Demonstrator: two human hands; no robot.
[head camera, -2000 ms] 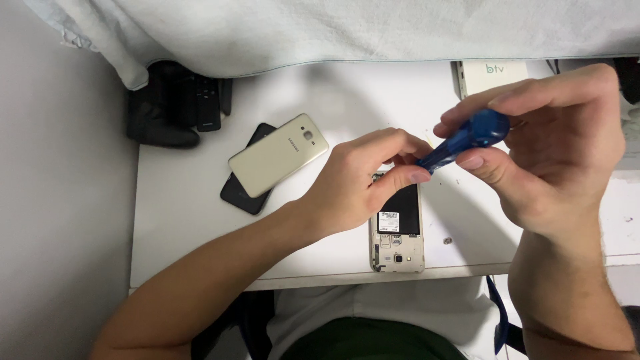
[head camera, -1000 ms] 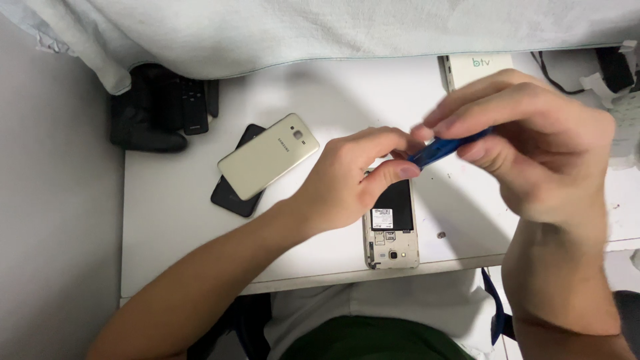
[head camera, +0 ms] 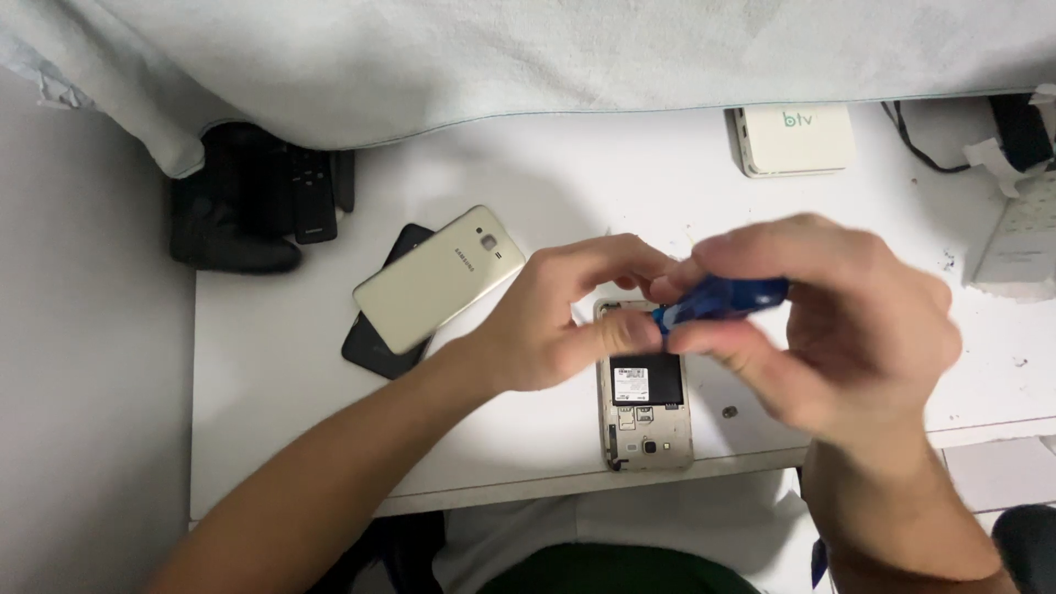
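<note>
My right hand [head camera: 833, 330] grips the blue handle of a tool [head camera: 726, 299], seemingly a screwdriver, blurred. The thumb and fingers of my left hand [head camera: 577, 309] pinch its front end; the tip is hidden. Below both hands lies a smartphone without its back cover [head camera: 668, 437], its black battery [head camera: 652, 371] and camera showing; the hands hide part of its upper end. To the left, a gold Samsung back cover [head camera: 437, 280] rests across a black phone or cover [head camera: 367, 342]. A tiny metallic piece [head camera: 729, 412] lies right of the open phone.
A black remote control [head camera: 313, 198] and a dark object, partly under the hanging cloth [head camera: 528, 58], are at the back left. A white box device [head camera: 796, 144] stands at the back. A cable [head camera: 920, 153] and a light-coloured remote [head camera: 1019, 243] are at the right. The table's front edge [head camera: 495, 492] runs close below the phone.
The blue tool's handle has tipped from a raised slant to nearly level, and my right hand has lowered with it. My left hand stays at the tool's front end.
</note>
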